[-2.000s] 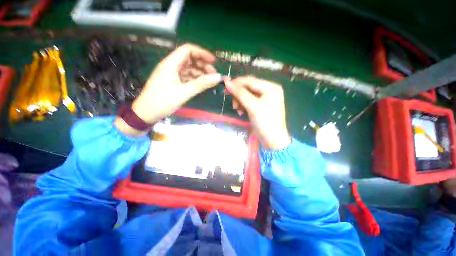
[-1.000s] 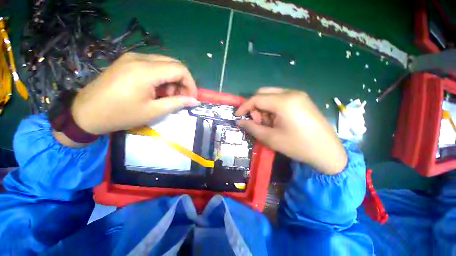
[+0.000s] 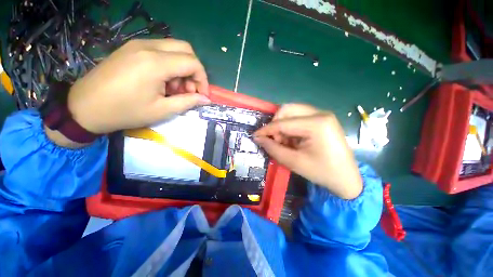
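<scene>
The open tablet [image 3: 162,190] lies in a red foam tray [image 3: 235,97] at the bench's near edge. A golden flex cable [image 3: 181,153] runs diagonally over its white battery [image 3: 148,159]. The mainboard [image 3: 250,157] is at the tablet's right end. My left hand [image 3: 140,89] is at the tablet's top edge, thumb and fingertips close together near the strip of parts there. My right hand [image 3: 311,143] has thumb and index fingertip pinched over the mainboard's upper part. Whether either hand holds a small part cannot be made out.
A pile of black flex cables [image 3: 48,48] lies at upper left. One black flex [image 3: 292,52] lies alone beyond the tray. A white scrap [image 3: 374,129], pale bits and a red strap [image 3: 393,213] are at right. Another red tray [image 3: 435,138] stands at far right, beside a person's blue clothing.
My hands have come down from above the tray, where their fingertips met, to the tablet's top edge and mainboard. In the last second my right fingertips moved slightly down over the mainboard.
</scene>
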